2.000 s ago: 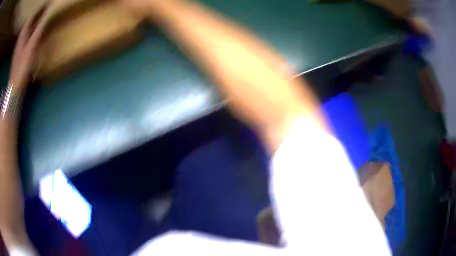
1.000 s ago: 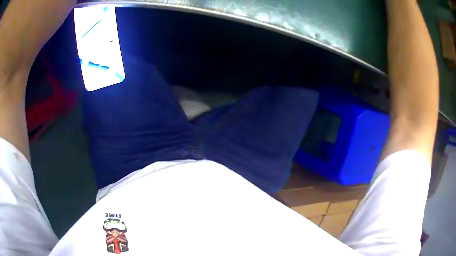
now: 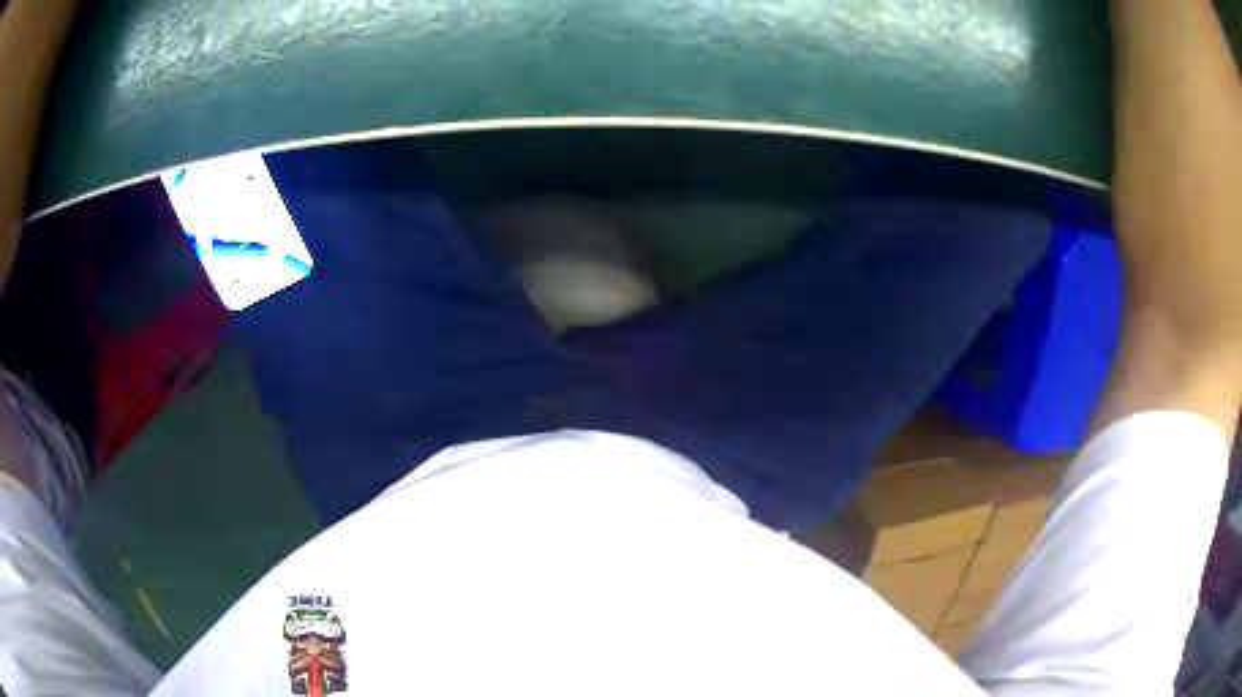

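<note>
Neither of my hands is in the picture. Both forearms run up over the green table at the left and right sides, and the top edge cuts them off before the wrists. The table's glossy surface fills the top, with a curved pale trim along its near edge. No box shows on the visible part of the table. A bright white phone-like rectangle shows just below the table edge at the left, over my dark blue trouser leg.
A blue plastic stool stands at the right below the table edge. Brown boxes lie on the floor in front of it. A red stool is at the left on the green floor. My knees are under the table.
Two seconds ago my hands were at a brown box at the upper left; now hands and box are out of view. Since one second ago, more of the table shows and it sits lower in the picture.
</note>
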